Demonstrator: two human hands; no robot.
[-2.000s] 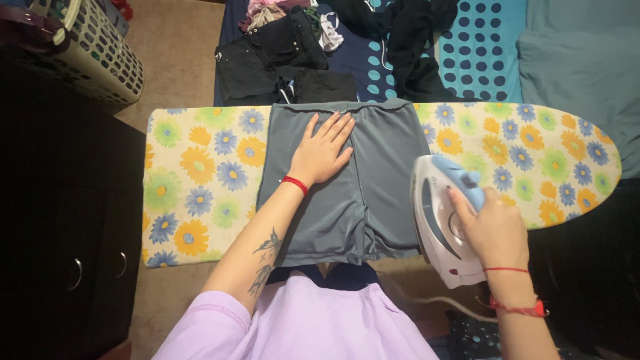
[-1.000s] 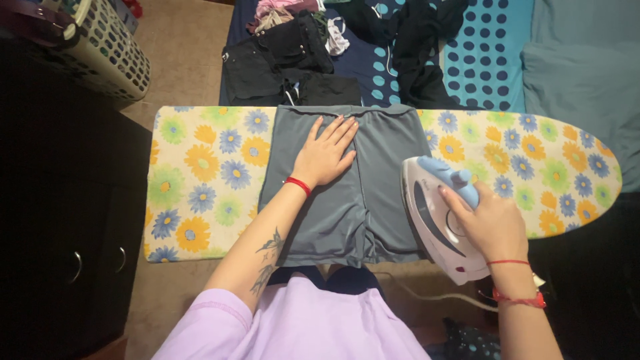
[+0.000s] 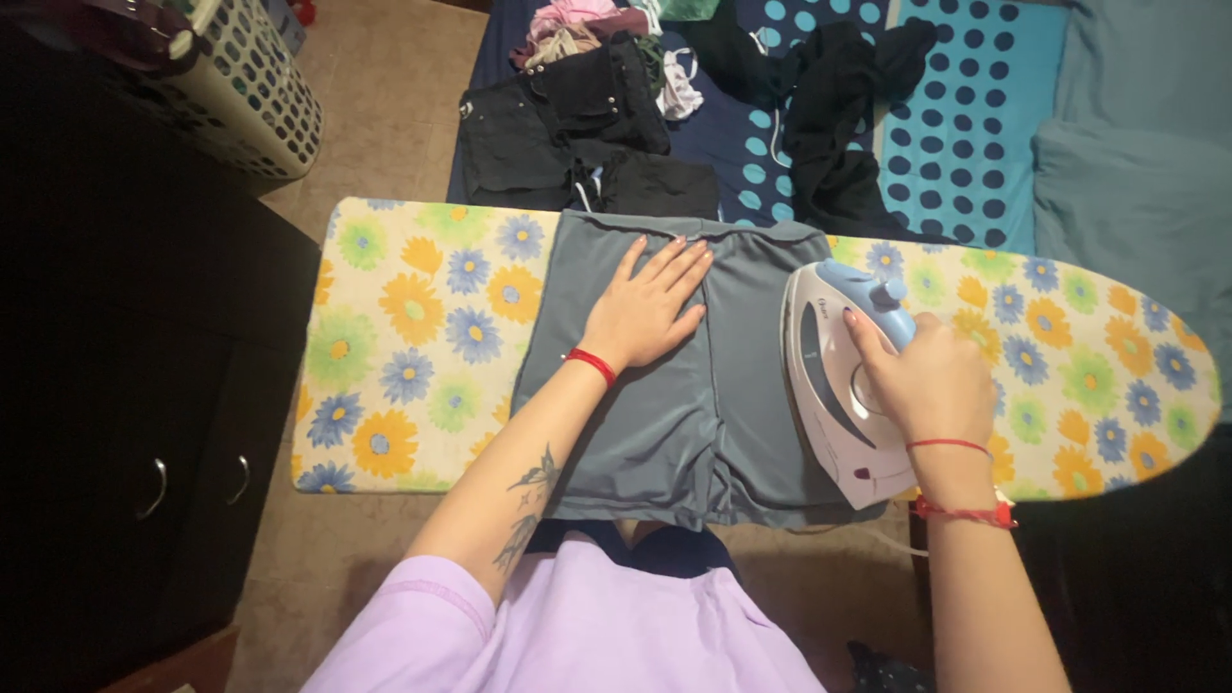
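Grey shorts [image 3: 635, 423] lie across an ironing board with a floral cover [image 3: 414, 356], their waistband at the far edge and the leg hems hanging slightly over the near one. My left hand [image 3: 650, 308] rests flat on the upper middle of the shorts, fingers spread and holding nothing. In my right hand [image 3: 934, 385] is the handle of a white and blue clothes iron [image 3: 828, 385], its tip pointing away from me. The iron is over the right leg of the shorts, its soleplate hidden. Some wrinkles show near the crotch seam and lower legs.
Beyond the board, a bed with dotted bedding [image 3: 962, 125] holds black garments [image 3: 597, 106] and a heap of mixed clothes [image 3: 568, 29]. A perforated laundry basket [image 3: 260, 96] stands at the far left, near a dark cabinet [image 3: 125, 385]. The iron's cord [image 3: 881, 539] hangs by the board's near edge.
The iron in my right hand has moved left and away from me, further over the right leg of the shorts. My left hand stays flat on the cloth.
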